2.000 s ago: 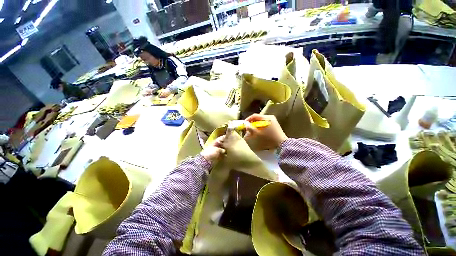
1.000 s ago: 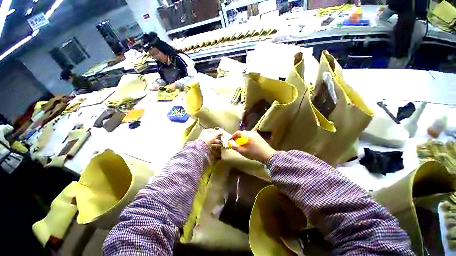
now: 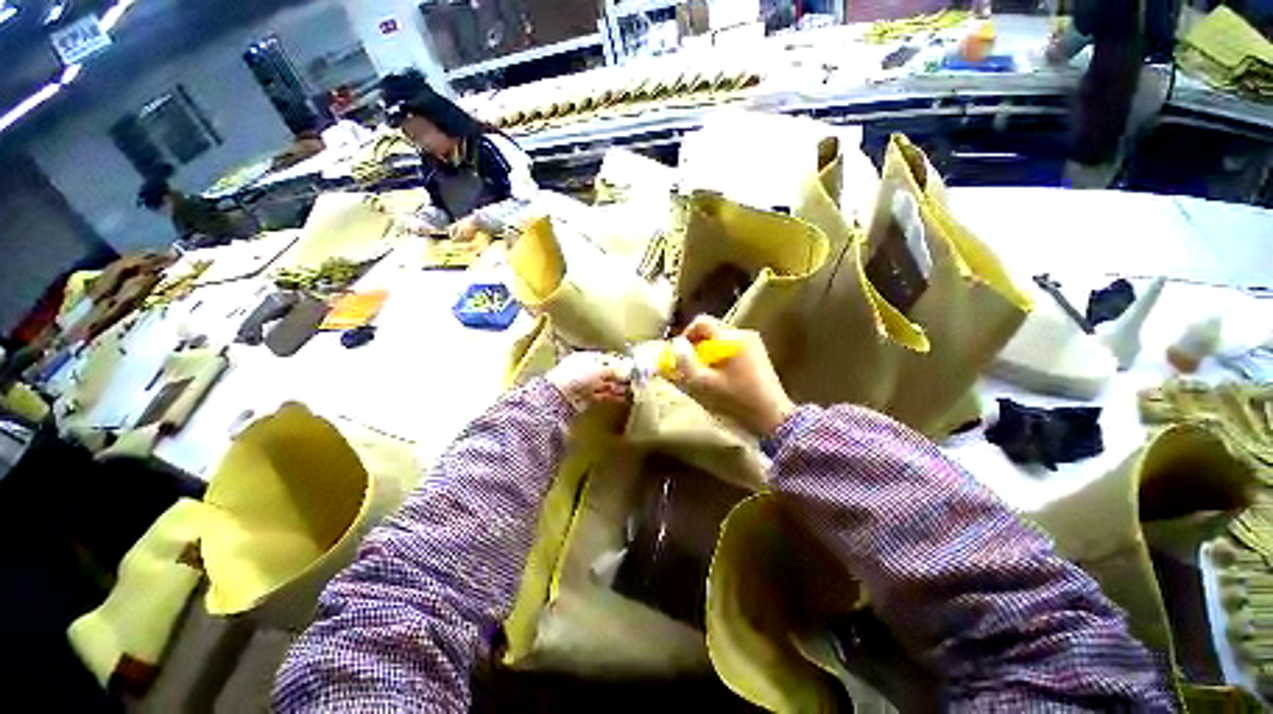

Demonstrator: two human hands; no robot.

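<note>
My right hand point(image 3: 733, 374) holds the bright yellow handle of a glue brush point(image 3: 702, 352), its whitish head pointing left at the top edge of a tan bag body point(image 3: 614, 628). My left hand point(image 3: 593, 377) pinches that top edge just left of the brush head. The bag body stands in front of me with a dark brown patch point(image 3: 667, 537) on its side. The exact contact of the brush head and the left fingertips is too small and blurred to tell.
More bag bodies stand behind my hands point(image 3: 852, 328), at the left point(image 3: 286, 509), at front point(image 3: 782, 600) and at right point(image 3: 1194, 481). A black cloth point(image 3: 1044, 431), a blue tray point(image 3: 486, 306) and straps point(image 3: 1247, 593) lie on the table. A person works across it.
My right hand with the brush has lifted and moved slightly right from the rim since a second ago. My left hand stays at the rim. The camera view has shifted slightly.
</note>
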